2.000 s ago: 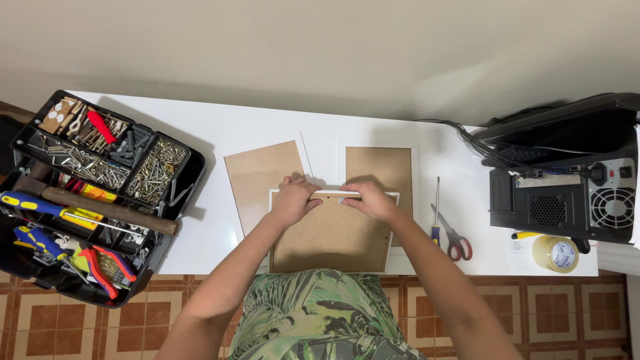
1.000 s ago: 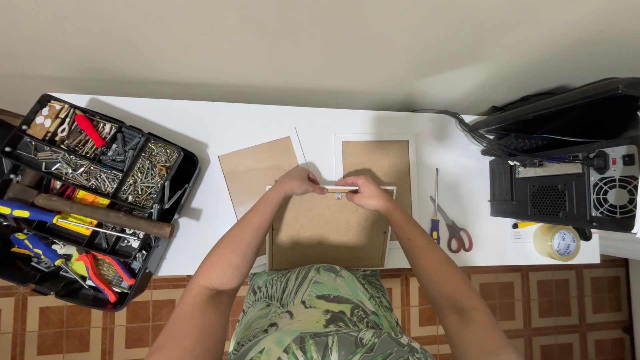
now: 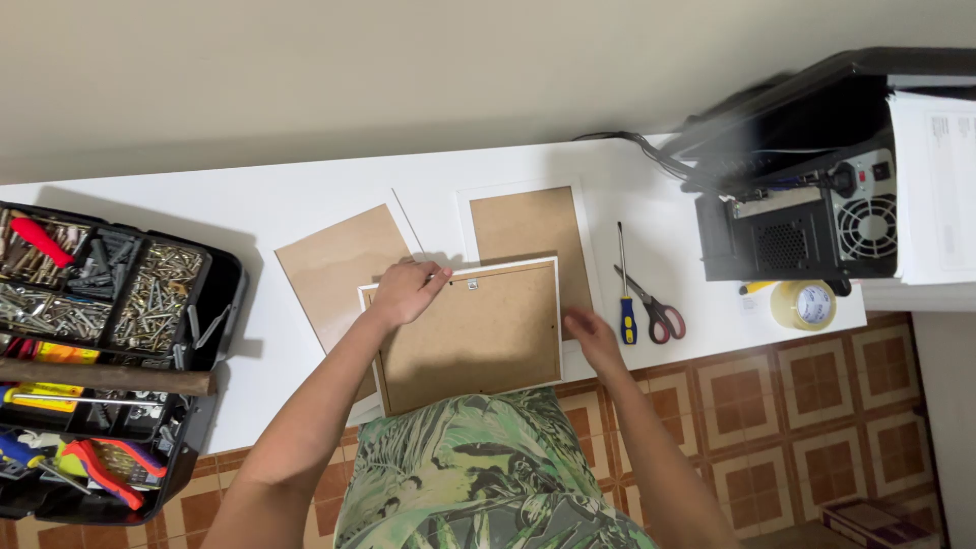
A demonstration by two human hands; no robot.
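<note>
A white picture frame with a brown backing board [image 3: 473, 335] is tilted against my front at the table's near edge, its back and a small metal hanger [image 3: 473, 284] showing. My left hand [image 3: 409, 292] grips its upper left edge, thumb over the back. My right hand [image 3: 595, 339] is beside the right edge, fingers loosely curled, holding nothing. Behind it lie a second white frame with brown board [image 3: 526, 221] and, to the left, a loose brown board [image 3: 343, 252]. A blue and yellow screwdriver [image 3: 627, 316] and scissors [image 3: 662, 314] lie to the right.
An open black toolbox [image 3: 221, 305] with screws, wall plugs, pliers and a wooden handle stands at the left. At the right are a computer case [image 3: 778, 236] with cables, a stack of papers [image 3: 938, 191] and a roll of clear tape [image 3: 804, 305]. The wall borders the table's back.
My right hand has let go of the frame's top edge and moved right and down beside it. My left hand has moved toward the upper left corner. The view has shifted and tilted.
</note>
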